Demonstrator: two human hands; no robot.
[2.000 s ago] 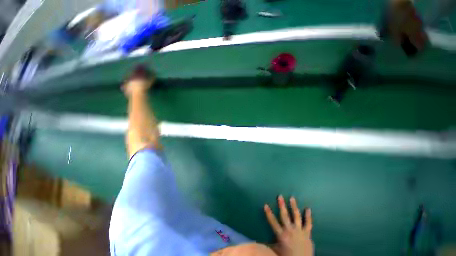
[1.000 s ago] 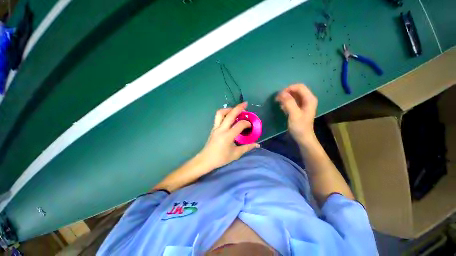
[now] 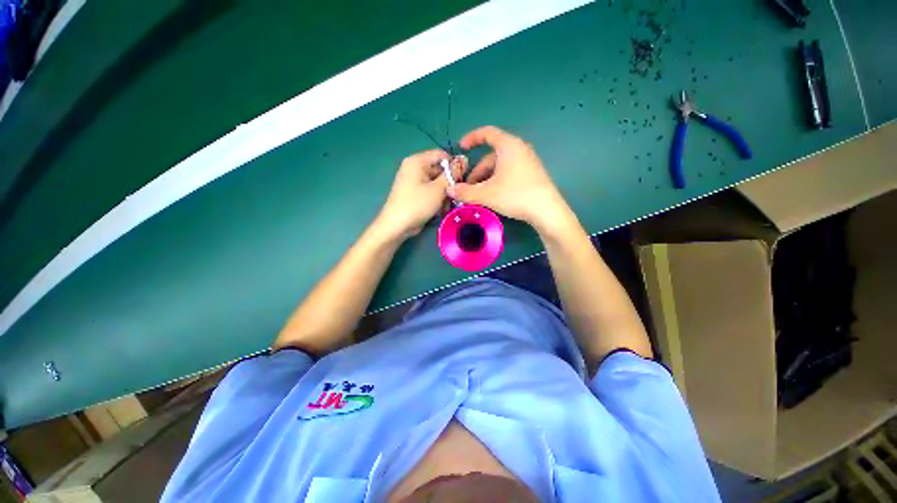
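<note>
A hair dryer body [image 3: 455, 248] shows end-on as a bright pink ring at the bench's near edge. My left hand [image 3: 417, 194] and my right hand [image 3: 509, 177] meet just above it, their fingers closed on its neck and lead wires. A white-sleeved piece [image 3: 448, 175] sticks up between the fingers. The thin dark lead wires [image 3: 450, 123] spread out beyond the hands over the bench. Which finger holds which wire cannot be told. The diagonal cutters [image 3: 686, 118] lie splayed on the bench at right, touched by neither hand.
Black trimmings [image 3: 644, 57] are scattered beside the cutters. A black handle shell [image 3: 814, 86] lies at far right, another part at the top edge. An open carton [image 3: 710, 344] holding black parts stands right of my lap. A white rail [image 3: 325, 110] borders the green conveyor belt.
My right hand has moved left and joined my left hand at the neck and wires. My left hand has left the pink ring for the neck. The white piece now points upward.
</note>
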